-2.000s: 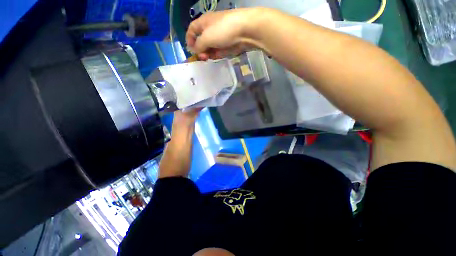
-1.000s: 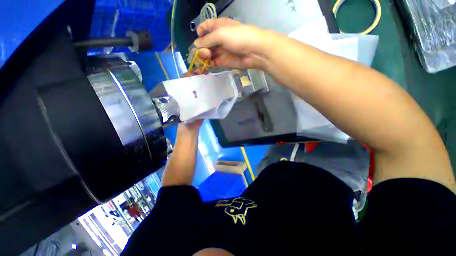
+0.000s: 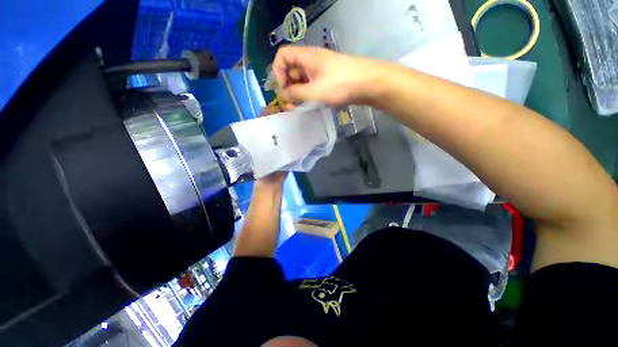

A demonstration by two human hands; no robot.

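A white translucent film sheet [image 3: 281,141] is wrapped around the metal horn beside the big black cylinder [image 3: 81,196] with its shiny collar. My left hand [image 3: 272,177] reaches behind the horn and holds the film. The horn and film hide most of it, and only fingertips show at the film's far edge. My right hand [image 3: 308,76] is just beyond that edge, slightly blurred, with curled fingers on a yellow rubber band [image 3: 276,103]. The band's full loop cannot be made out. The small metal and brass-coloured fixture [image 3: 347,119] is at the film's right end.
The grey base plate [image 3: 400,30] carries a slotted clamp bar [image 3: 366,161] and loose white sheets [image 3: 447,166]. A yellowish ring [image 3: 534,34] and a clear plastic bag [image 3: 600,61] lie on the green table at right. A dark rod [image 3: 152,66] sticks out above the collar.
The view has shifted, so the machine sits lower and further right. The yellow band showed two seconds ago, then stretched near my right fingers; now less of it shows. The film stays around the horn.
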